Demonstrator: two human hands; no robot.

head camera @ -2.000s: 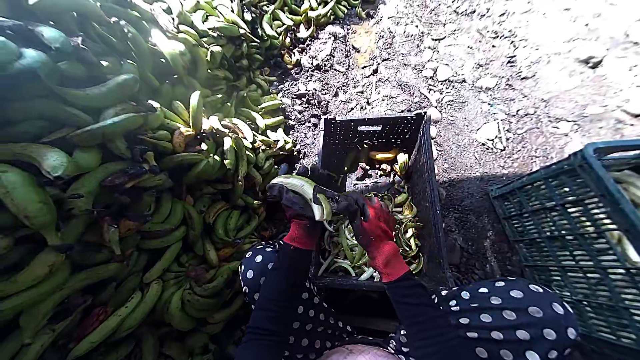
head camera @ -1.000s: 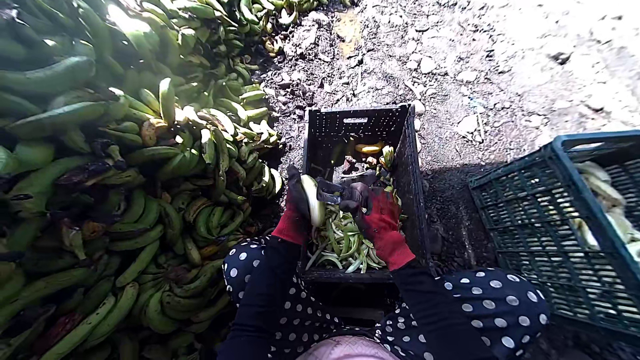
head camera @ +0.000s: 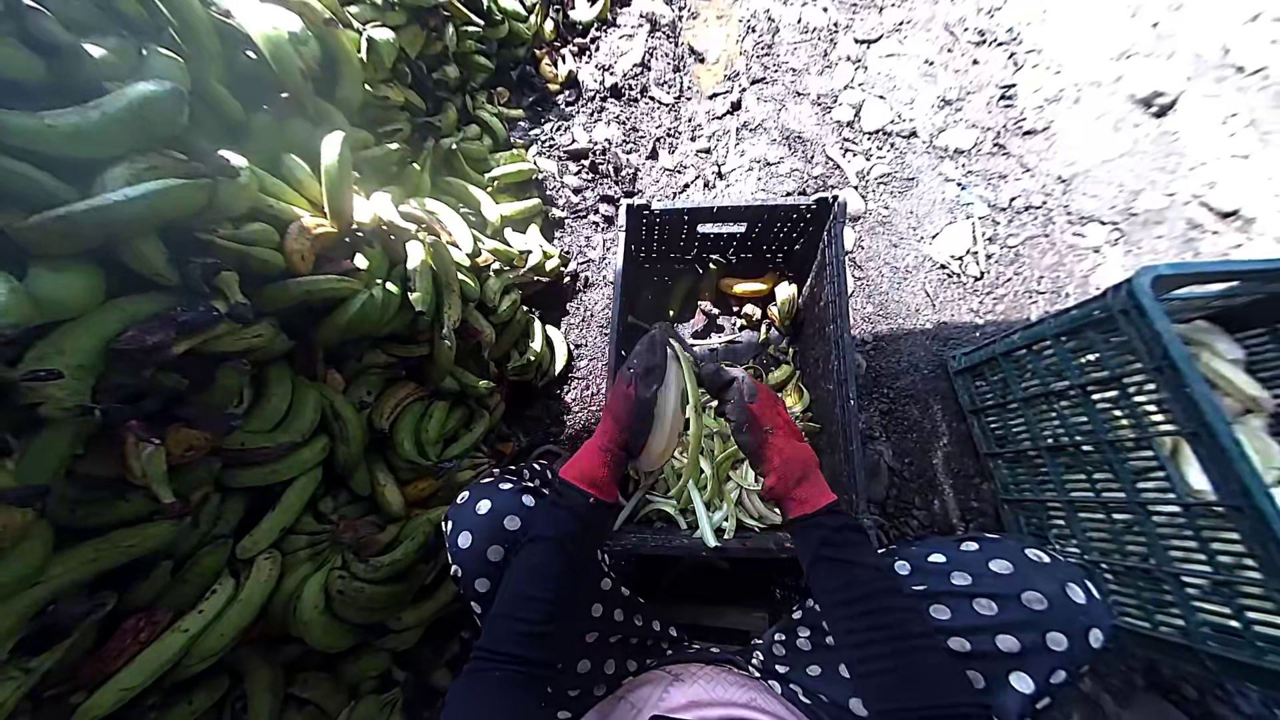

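Observation:
My left hand [head camera: 632, 400], in a red and black work glove, is closed around a pale peeled plantain [head camera: 664, 420] above the black plastic crate. A green strip of peel [head camera: 691, 410] hangs along the fruit's right side. Close to its upper end is my right hand [head camera: 765, 425], gloved the same way, with fingers bent; whether it grips a tool or the peel cannot be made out. Below both hands, green peel strips [head camera: 735, 490] fill the near part of the black crate [head camera: 850, 400]. A yellow plantain [head camera: 748, 286] lies at the crate's far end.
A large heap of green plantains [head camera: 270, 440] rises along the left side. At the right a dark green plastic crate [head camera: 1070, 430] holds peeled plantains [head camera: 1225, 370]. Stony ground [head camera: 760, 130] lies beyond the black crate. My knees, in dotted cloth, flank its near end.
Two seconds ago the fruit still had much green skin; now its visible side is pale. A long peel strip hangs beside it. A blade seen near my right hand one second ago is no longer distinguishable.

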